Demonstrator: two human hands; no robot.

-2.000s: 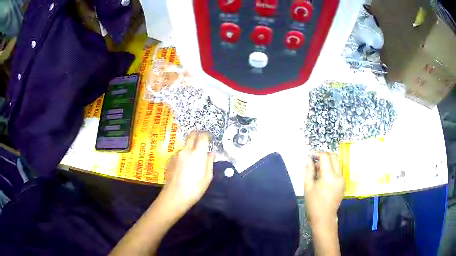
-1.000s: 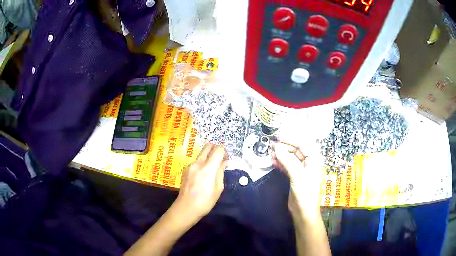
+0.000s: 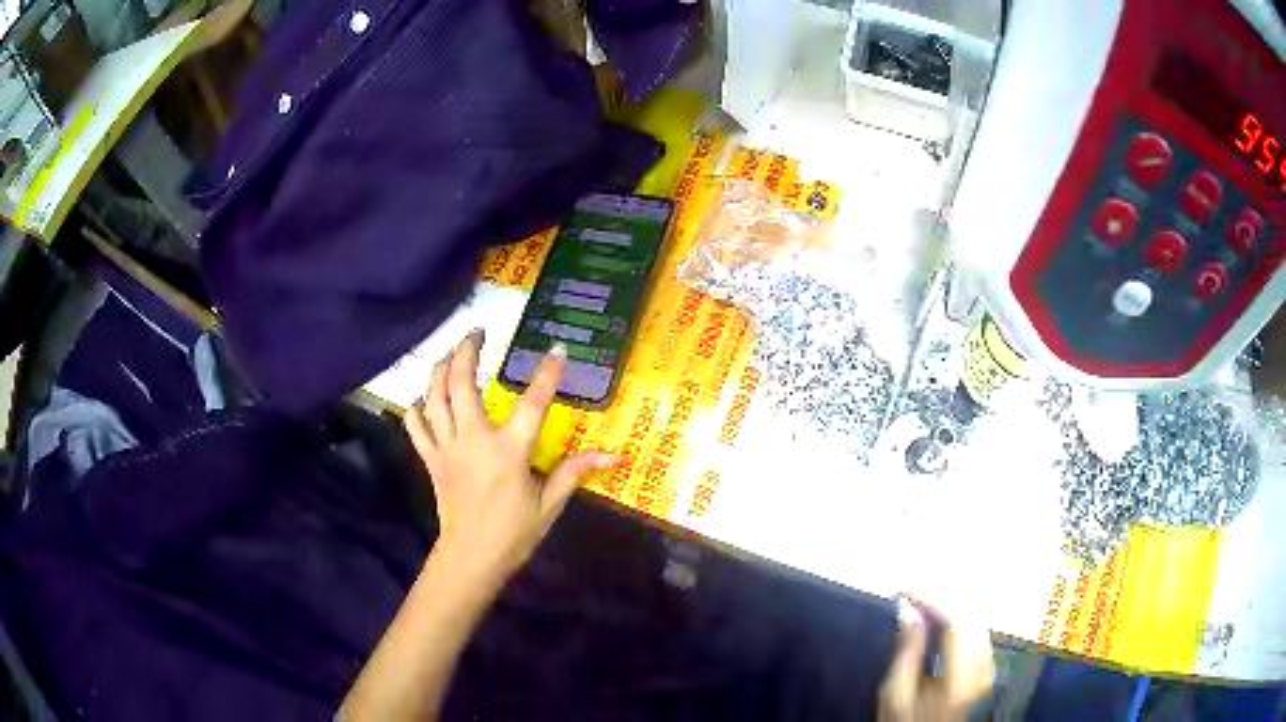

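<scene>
My left hand (image 3: pixel 487 459) is open with fingers spread, its index fingertip at the lower part of the smartphone (image 3: pixel 590 296), whose screen shows message bars. My right hand (image 3: pixel 938 660) is at the table's front edge, partly cut off by the bottom of the picture; its fingers are bent, and whether it holds anything is unclear. A dark garment (image 3: pixel 705 621) lies over my lap below the table edge. The lower die (image 3: pixel 927 449) of the machine stands free of cloth. The machine head with its red and grey control panel (image 3: pixel 1164 212) is at the upper right.
A silvery pile of small parts (image 3: pixel 818 353) lies left of the die, another pile (image 3: pixel 1178 466) right of it. A purple garment (image 3: pixel 409 169) with white buttons is heaped at the left. A clear plastic bag (image 3: pixel 748 240), a white container (image 3: pixel 900 71) and yellow tape (image 3: pixel 1168 592) also show.
The view has turned left. My left hand has moved from the cloth to the phone. My right hand has moved from the die to the front edge. The cloth has left the die.
</scene>
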